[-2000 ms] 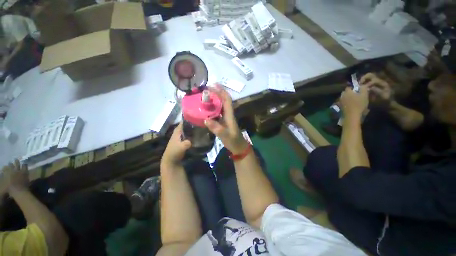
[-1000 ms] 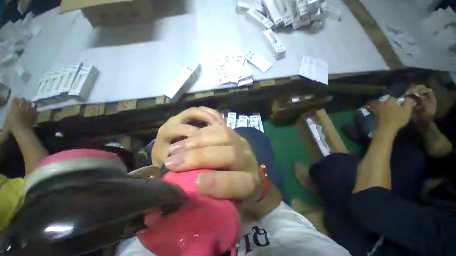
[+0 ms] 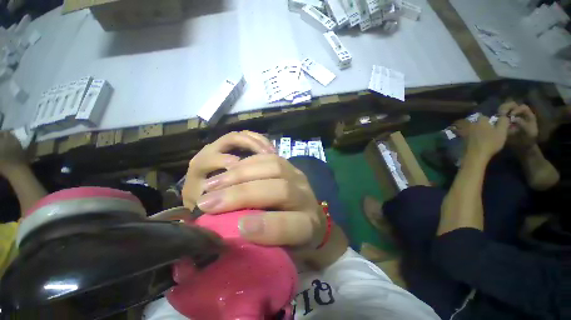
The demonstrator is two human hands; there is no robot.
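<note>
The water bottle's pink top [image 3: 235,269] is very close to the camera, at the bottom left. Its dark flip-up lid [image 3: 94,253] with a pink inner disc stands open and reaches the lower left edge. My right hand [image 3: 266,190], with a red bracelet at the wrist, is shut around the bottle by the pink top, fingers bent over it. The dark body and the spout cannot be made out. My left hand cannot be made out; the bottle and my right hand cover that area.
On the table [image 3: 169,75] lie a carton row [image 3: 62,105], a longer white box [image 3: 222,100], printed slips [image 3: 285,83], a flat sheet [image 3: 387,82] and heaped cartons [image 3: 357,12]. A brown case [image 3: 138,12] stands behind. A person's hands [image 3: 494,131] hold something small at right.
The bottle has come up close to the camera from above the table edge, its open lid now at the lower left. The view has tilted downward. In the last second little has moved.
</note>
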